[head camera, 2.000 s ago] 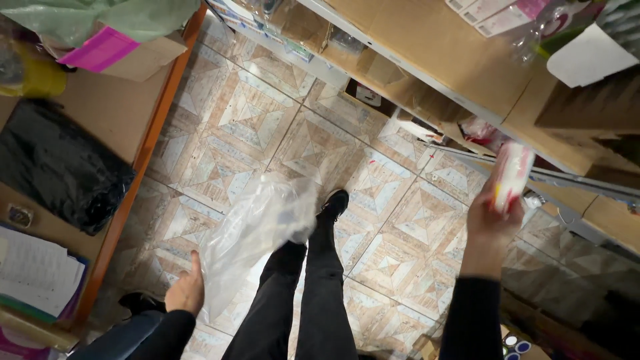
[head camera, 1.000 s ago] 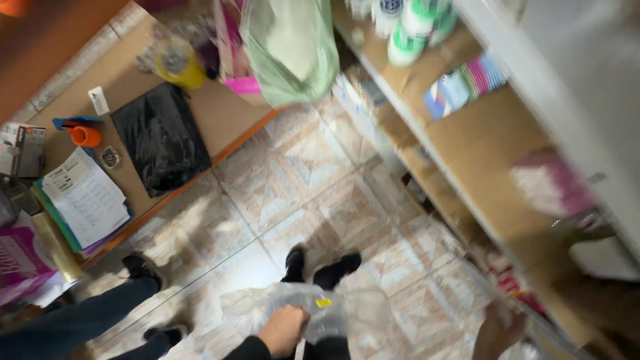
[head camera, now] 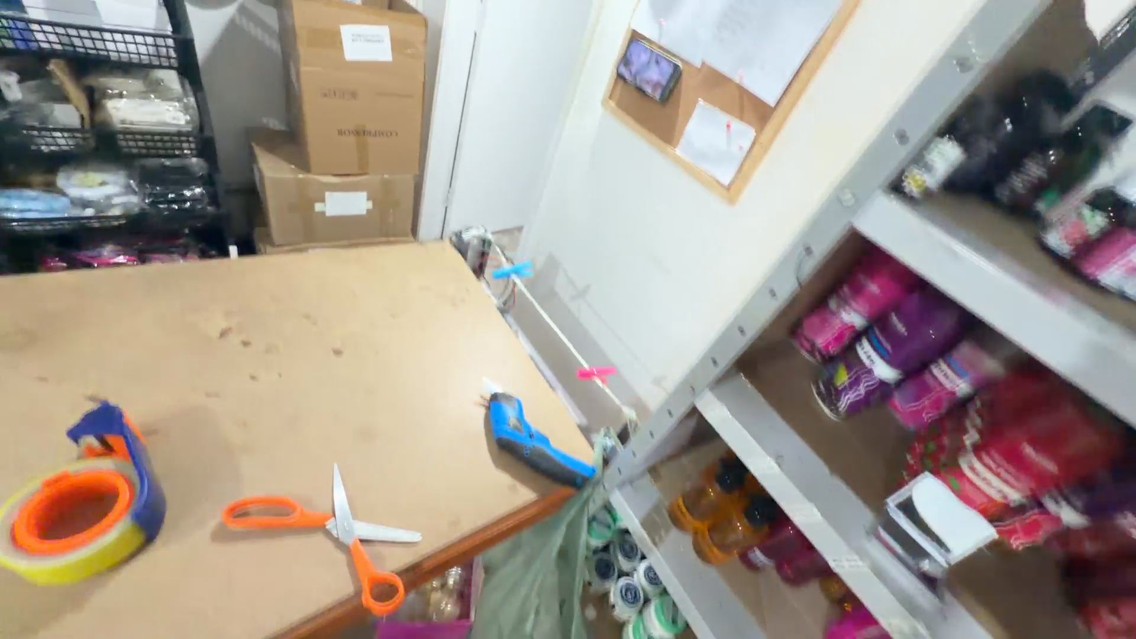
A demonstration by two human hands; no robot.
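Neither of my hands shows in the head view now, so what they hold is hidden. On the wooden table (head camera: 293, 382) lie scissors with orange handles (head camera: 344, 524), their blades spread apart. A tape dispenser with yellow tape (head camera: 80, 515) rests at the table's left. Near the right corner lies a blue and black utility knife (head camera: 537, 444). A green plastic bag (head camera: 532, 568) hangs below that corner.
Grey metal shelving (head camera: 772, 444) with pink, purple and red bottles stands at the right. Stacked cardboard boxes (head camera: 355, 115) and black wire baskets (head camera: 98, 133) are behind the table. A corkboard (head camera: 657, 115) hangs on the wall. A cord with clothespins (head camera: 559, 328) runs beside the table.
The view has swung from the floor up to the table and shelves. Both hands, the clear plastic bag and the red and white packet seen earlier are out of view.
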